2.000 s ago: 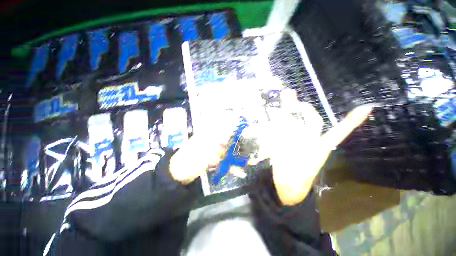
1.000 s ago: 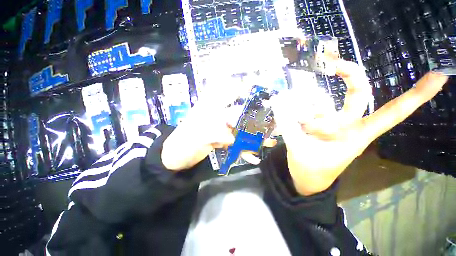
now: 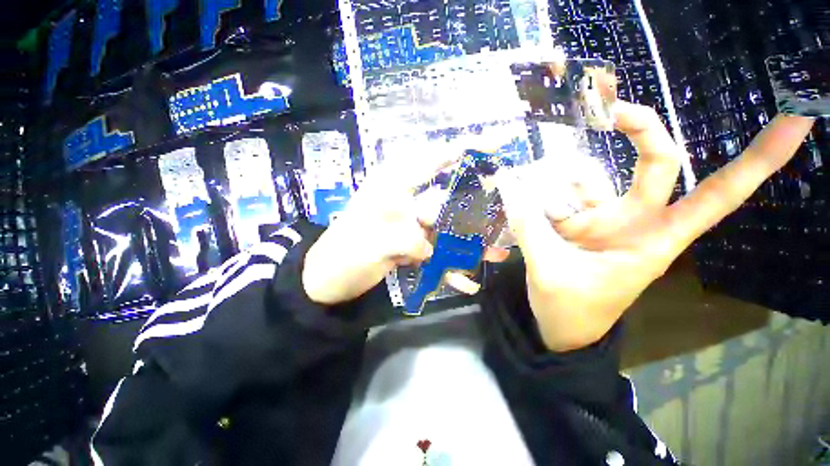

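Note:
My left hand (image 3: 369, 246) holds a blue circuit board (image 3: 454, 252) tilted, its narrow tail toward me and a dark brownish rectangle over its wide end. My right hand (image 3: 596, 246) is at the board's far right side, its near fingers partly lost in glare; whether they touch the board is unclear. A dark adhesive piece (image 3: 798, 84) sticks on one raised fingertip of that hand. Other dark pieces (image 3: 551, 89) show by another raised fingertip. A sheet of adhesive pieces (image 3: 428, 100) lies behind the hands, glaring white.
A black blister tray (image 3: 300, 82) at the left holds blue boards in pockets; several (image 3: 250, 182) have whitish rectangles on their wide ends. Ribbed black stacked trays (image 3: 742, 209) stand at the right. A brown cardboard surface (image 3: 692, 314) and pale floor (image 3: 746, 391) show at lower right.
The view has tilted down since the earliest frame. The right hand's fingers are spread wider, with pieces now visible at its fingertips. The left hand still holds the board.

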